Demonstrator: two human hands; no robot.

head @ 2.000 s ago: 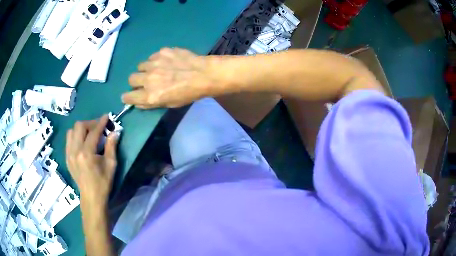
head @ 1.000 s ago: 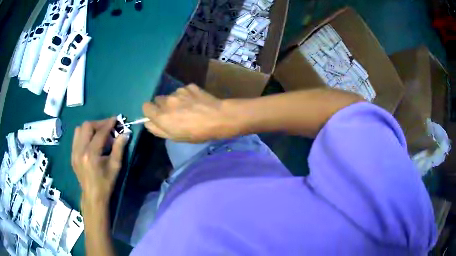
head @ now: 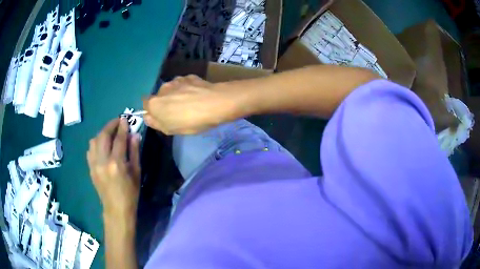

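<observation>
My left hand (head: 115, 157) grips a white plastic housing (head: 133, 122) near the bench edge. Only the housing's end with cutouts and prongs shows above my fingertips; the rest is hidden by the hand. My right hand (head: 184, 105) is closed around a small hand tool (head: 139, 112). The tool's thin light tip touches or nearly touches the end of the housing; the exact contact is too small to tell. The tool's handle is hidden in my right hand.
Fanned housings with black parts (head: 46, 71) lie far left, loose white housings (head: 39, 220) near left. Small black parts (head: 105, 23) lie at the bench's far end. Cardboard boxes (head: 237, 72) hold dark and white pieces; another box (head: 402, 67) holds white pieces.
The view has shifted, showing more of the boxes and black parts. Both hands still hold housing and tool; my left fingers have shifted around the housing, whose end now tilts differently.
</observation>
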